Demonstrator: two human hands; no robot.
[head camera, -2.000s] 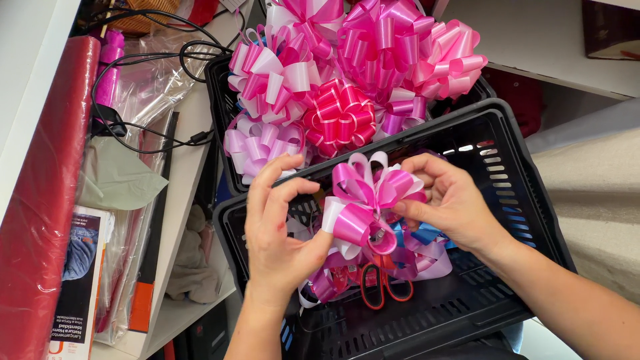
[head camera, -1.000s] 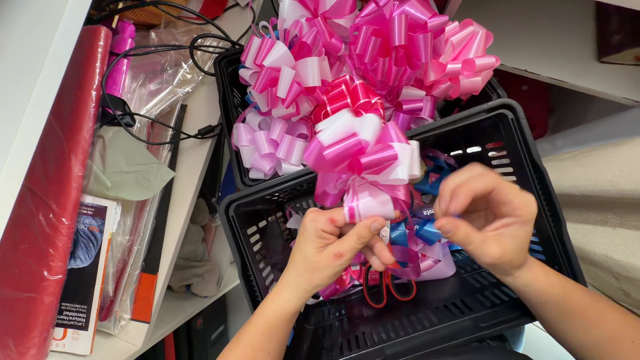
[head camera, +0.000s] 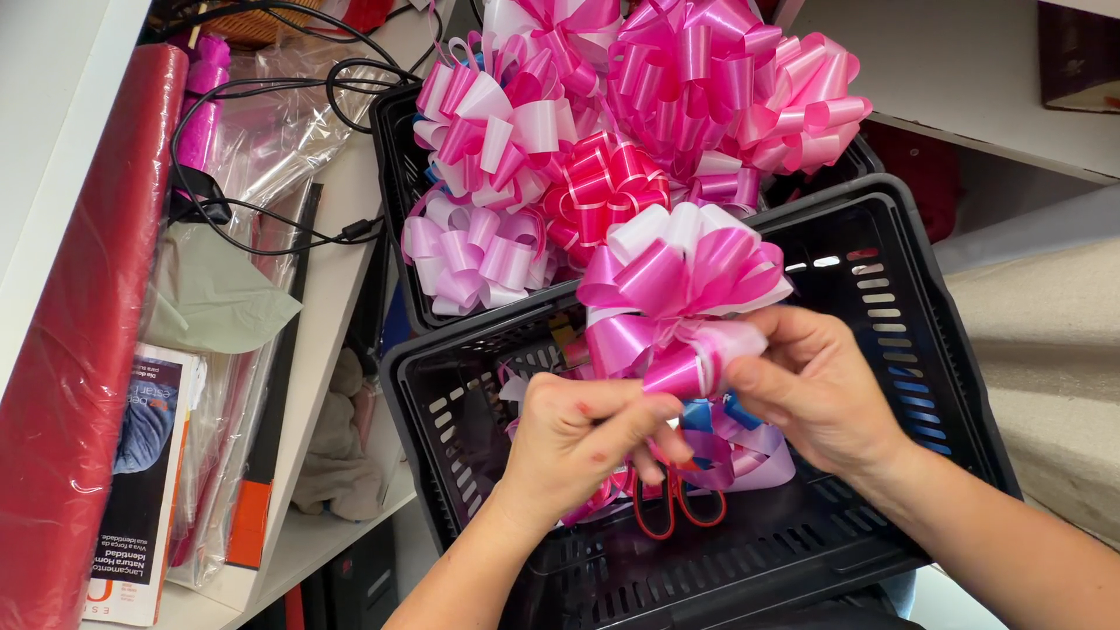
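A pink and white ribbon bow (head camera: 682, 280) is held between my two hands above the nearer black plastic basket (head camera: 927, 289). My right hand (head camera: 809, 385) pinches a loop at the bow's lower right. My left hand (head camera: 595, 437) has thumb and forefinger on the bow's lowest magenta loop. Beneath, in the basket, lie scissors with red and black handles (head camera: 669, 512) and loose lilac ribbon (head camera: 761, 459), with bits of blue ribbon partly hidden by my hands. Finished-looking bows, among them a red one (head camera: 604, 188) and a lilac one (head camera: 477, 249), fill the basket behind.
On the left shelf are a red plastic-wrapped roll (head camera: 87, 350), clear plastic film, a printed magazine (head camera: 144, 490) and a black cable (head camera: 262, 83). Gray cloth (head camera: 337, 455) sits below the shelf. Beige fabric (head camera: 1050, 367) hangs at the right, under a white shelf (head camera: 927, 79).
My right hand, apart from the bow a second ago, has come back onto it. The bow's loops look fuller and more spread than two seconds ago.
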